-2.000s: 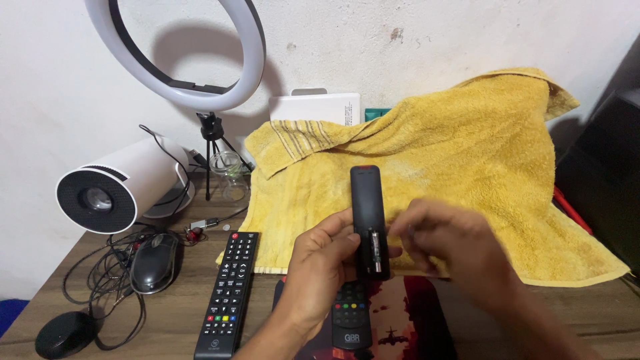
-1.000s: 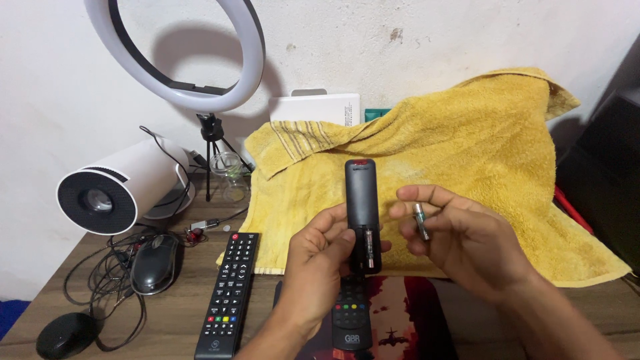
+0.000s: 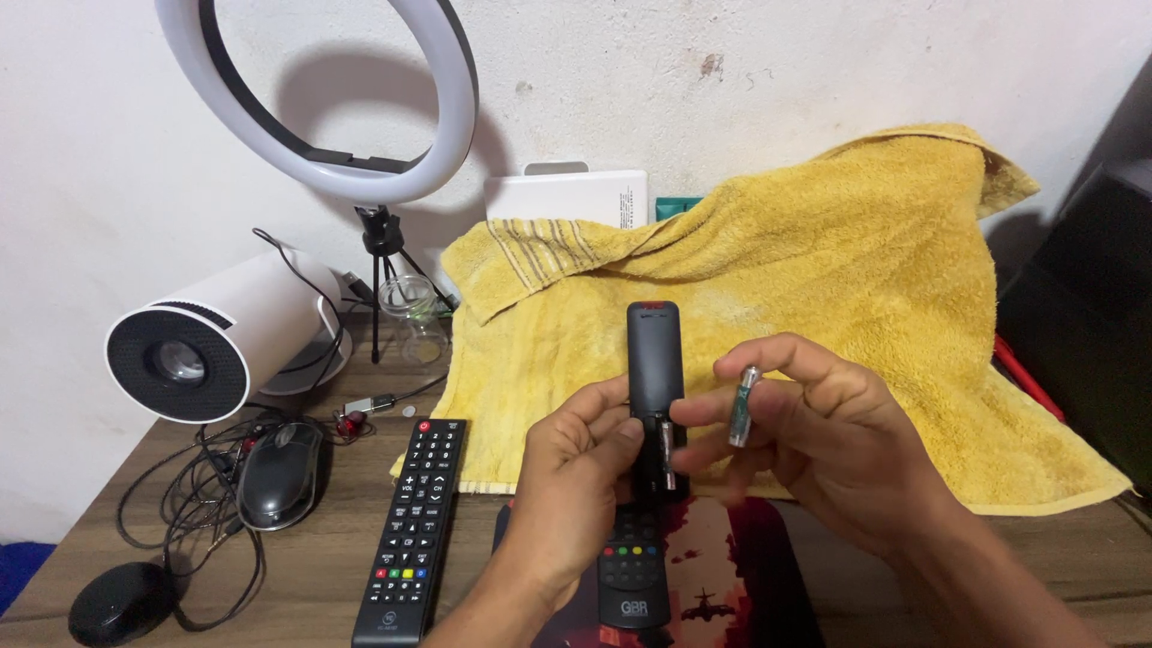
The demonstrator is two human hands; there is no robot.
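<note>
My left hand point(image 3: 576, 468) grips a black remote control point(image 3: 655, 360), back side up, with its battery compartment uncovered. One AAA-type battery point(image 3: 667, 454) sits in the right side of that compartment. Just right of the remote, my right hand point(image 3: 810, 432) holds a second small battery point(image 3: 742, 405) with a green part, tilted nearly upright between thumb and fingers. Below the held remote, a black GBR remote point(image 3: 633, 576) lies face up on a dark and red mouse pad point(image 3: 747, 576); its upper end is partly hidden. A longer black remote point(image 3: 409, 531) lies face up on the left.
A yellow towel point(image 3: 810, 261) spreads behind my hands. On the left are a white projector point(image 3: 234, 333), a computer mouse point(image 3: 281, 475), tangled cables point(image 3: 193, 486), a round black object point(image 3: 123, 603), a clear jar point(image 3: 412, 315) and a ring light point(image 3: 396, 184) on a small tripod point(image 3: 382, 236).
Two seconds ago my right hand was blurred close to the remote; it has since moved right, and the battery between its fingers now shows. My left hand still holds the remote.
</note>
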